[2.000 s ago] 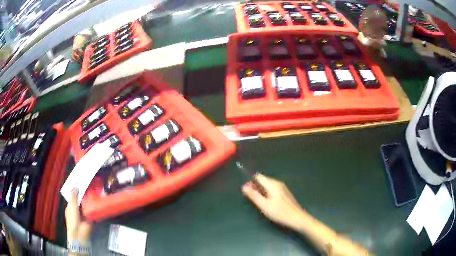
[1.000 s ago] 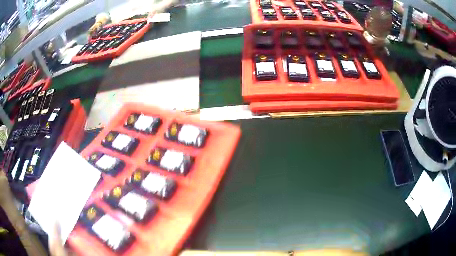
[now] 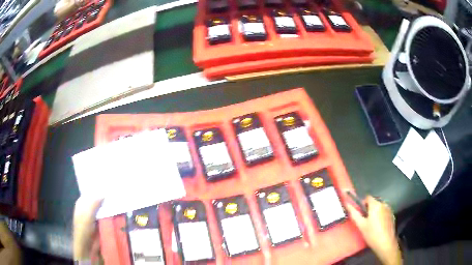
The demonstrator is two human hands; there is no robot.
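Note:
A red tray point(image 3: 331, 140) lies nearly square in front of me, with black units point(image 3: 239, 243) in two rows. The units show white labels and gold discs. My left hand point(image 3: 87, 222), blurred, holds a large white sheet point(image 3: 132, 173) over the tray's left part; the sheet hides some of the back row. My right hand point(image 3: 377, 225) is at the tray's right edge, closed around dark, thin tweezers point(image 3: 356, 201) that point up and left. Whether anything is at their tip is too small to tell.
Stacked red trays point(image 3: 284, 58) with units stand behind. More red trays point(image 3: 34, 160) are at left. A white fan point(image 3: 396, 77), a smartphone point(image 3: 379, 115) and loose white sheets point(image 3: 433, 160) lie at right. A pale board point(image 3: 106, 62) is at the back left.
The near tray has turned and moved right, now squarely before me. The left hand still holds the sheet over it. The right hand, out of view a second ago, is back with the tweezers. The view has shifted.

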